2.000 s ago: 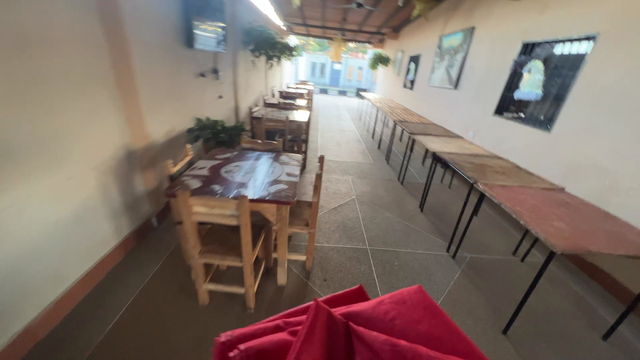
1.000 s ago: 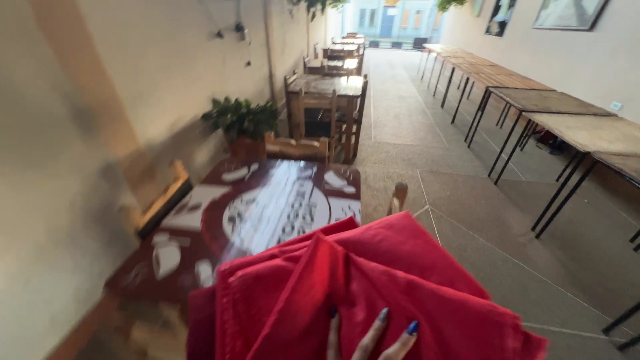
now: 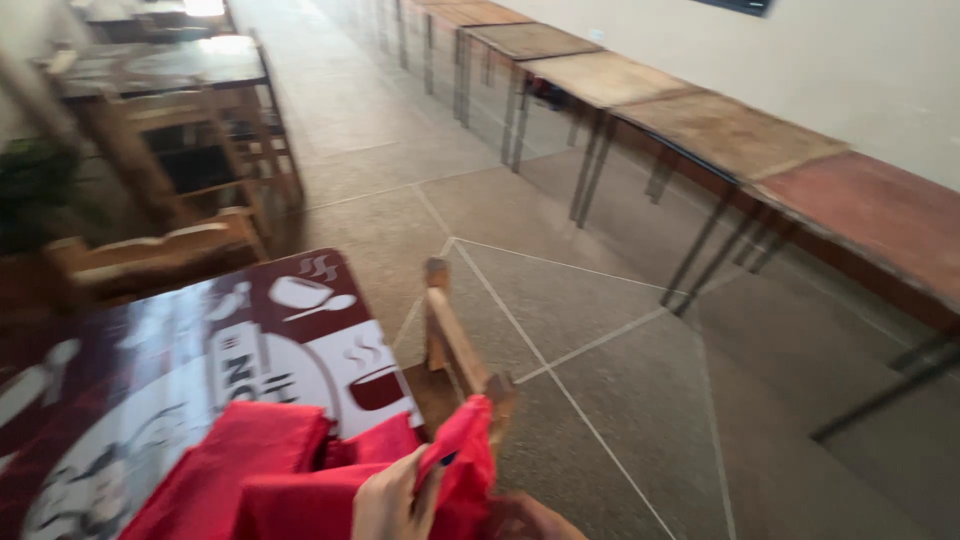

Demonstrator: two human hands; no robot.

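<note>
Folded red cloth (image 3: 300,495) lies at the bottom of the view, over the near part of a printed table top (image 3: 180,360) with cup and spoon pictures. My left hand (image 3: 397,495) pinches a raised fold of this cloth between its fingers; a dark blue nail shows against the red. Low at the right side of the cloth, my right hand (image 3: 532,517) is blurred and mostly cut off by the frame's edge, so its grip cannot be made out. A wooden chair (image 3: 457,337) stands at the table's right side, close to the raised fold.
Another wooden chair (image 3: 165,255) stands behind the table, with a green plant (image 3: 37,187) to its left. Farther back is a second table (image 3: 165,64) with chairs. A row of metal-legged tables (image 3: 720,127) runs along the right wall, across a tiled floor (image 3: 585,360).
The view has come closer to the printed table and swung right and down. A fold of the red cloth is now raised and pinched; one second ago, fingers lay spread on the cloth.
</note>
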